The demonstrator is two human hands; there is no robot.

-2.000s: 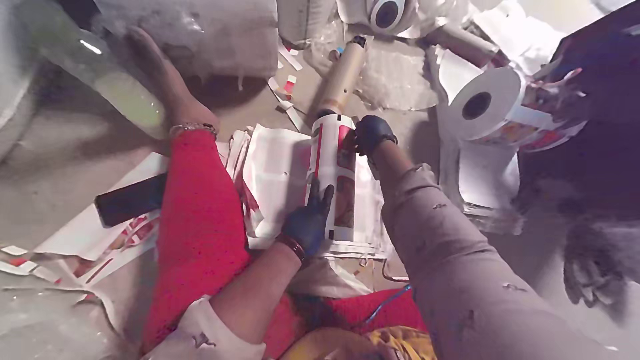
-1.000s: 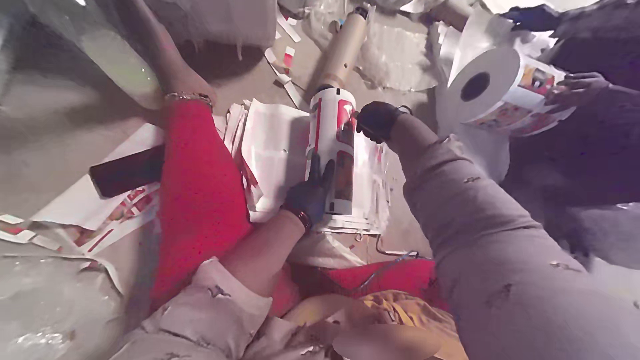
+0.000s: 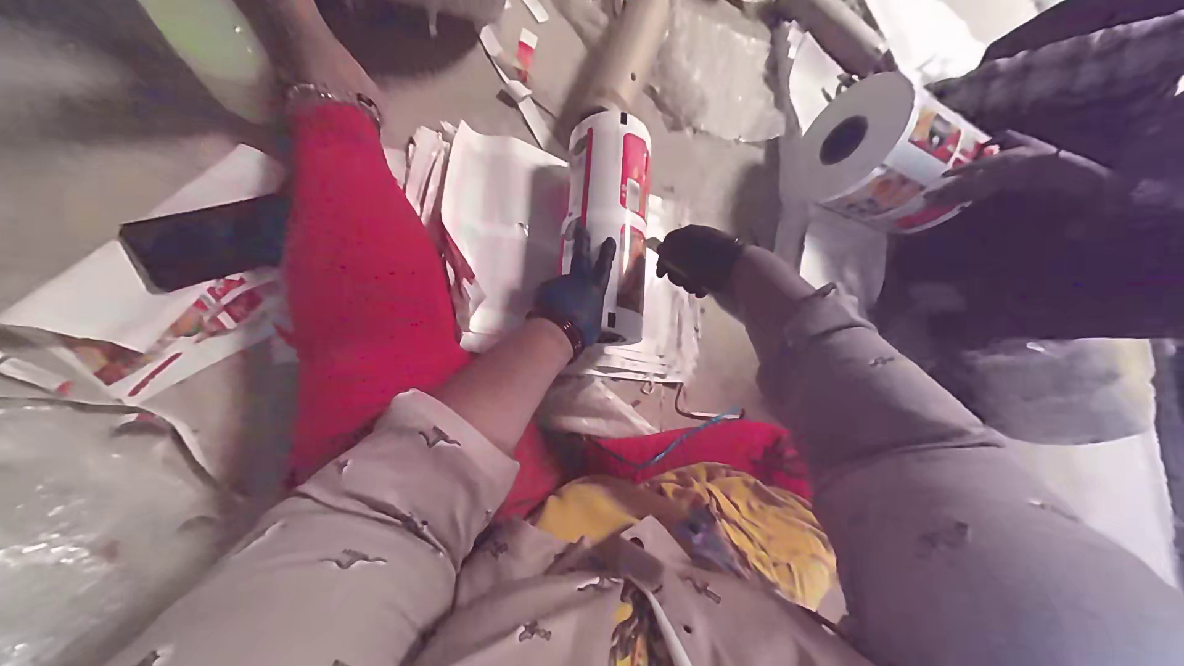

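A roll of printed film [image 3: 606,194] in white and red lies lengthwise in front of me on a stack of white sheets [image 3: 504,208]. My left hand [image 3: 575,296], in a dark blue glove, rests on the roll's lower left with its fingers spread on the surface. Just right of the roll is my right hand [image 3: 698,259], in a dark glove, its fingers curled around something small and thin by the thumb that I cannot make out. A brown cardboard tube [image 3: 629,55] extends from the far end of the roll.
Another person's hand [image 3: 1027,171] touches a larger printed roll [image 3: 860,139] at the right. A dark flat phone-like object [image 3: 208,242] lies on printed sheets at the left, beside my red-clad leg [image 3: 361,277]. Clear plastic wrap [image 3: 717,69] and paper strips lie on the floor.
My right hand has moved from the roll's upper right edge to a spot off its right side. The other person's hand has come onto the larger roll.
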